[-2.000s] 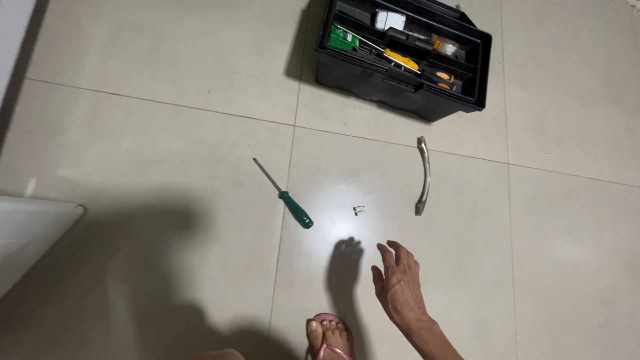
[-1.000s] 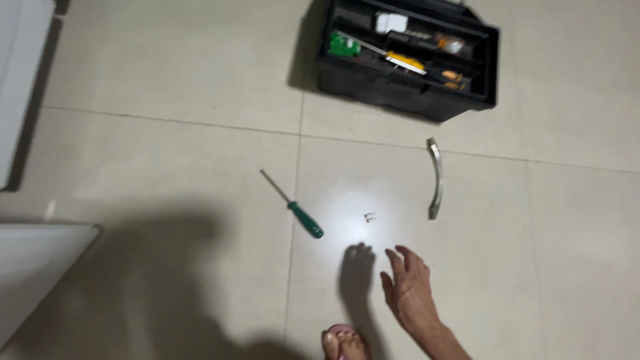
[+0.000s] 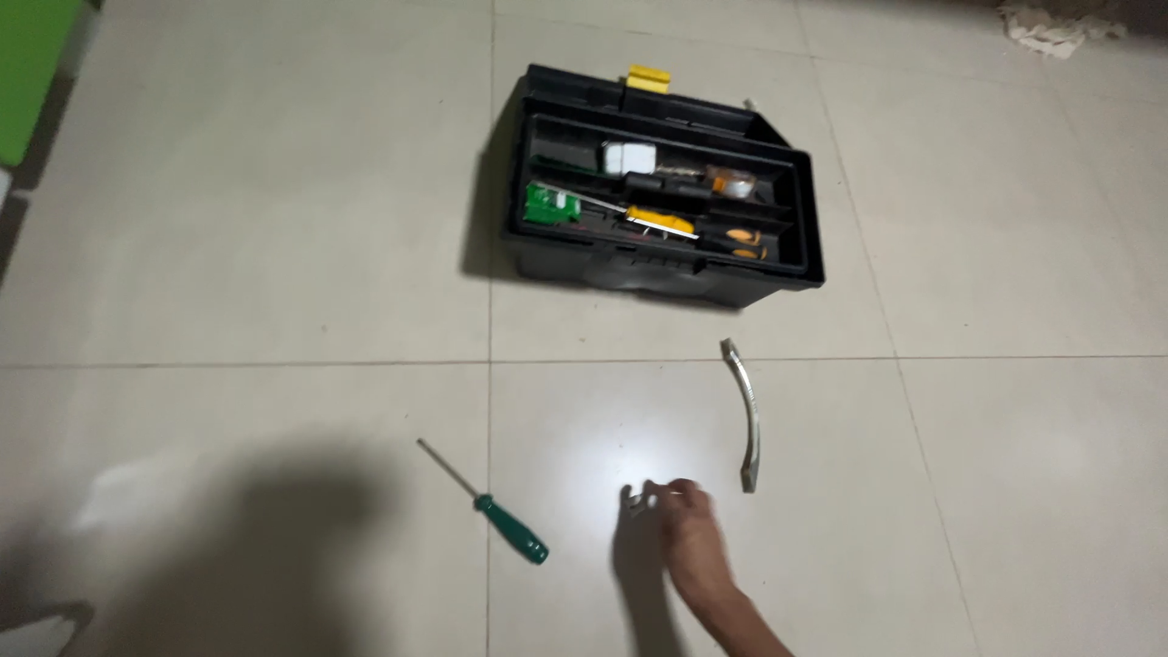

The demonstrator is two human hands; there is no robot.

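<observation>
My right hand (image 3: pixel 692 534) is low over the tiled floor, its fingers bent at the small metal screws (image 3: pixel 636 501), which they partly cover; whether it grips one is not clear. To its left lies a screwdriver with a green handle (image 3: pixel 513 529), its shaft pointing up and left. A curved metal pull handle (image 3: pixel 750 415) rests on the floor to the right of the hand. My left hand is out of view.
A black plastic toolbox (image 3: pixel 630 274) stands open beyond the handle, with a yellow-handled screwdriver (image 3: pixel 659 220), a green packet (image 3: pixel 551 204) and other small items in its tray. A crumpled cloth or paper (image 3: pixel 1049 32) lies at the far right; something green (image 3: pixel 32 78) stands at the left edge.
My right hand has reached to the small screws, which lay apart from it on the floor before. The view has shifted, showing more of the toolbox.
</observation>
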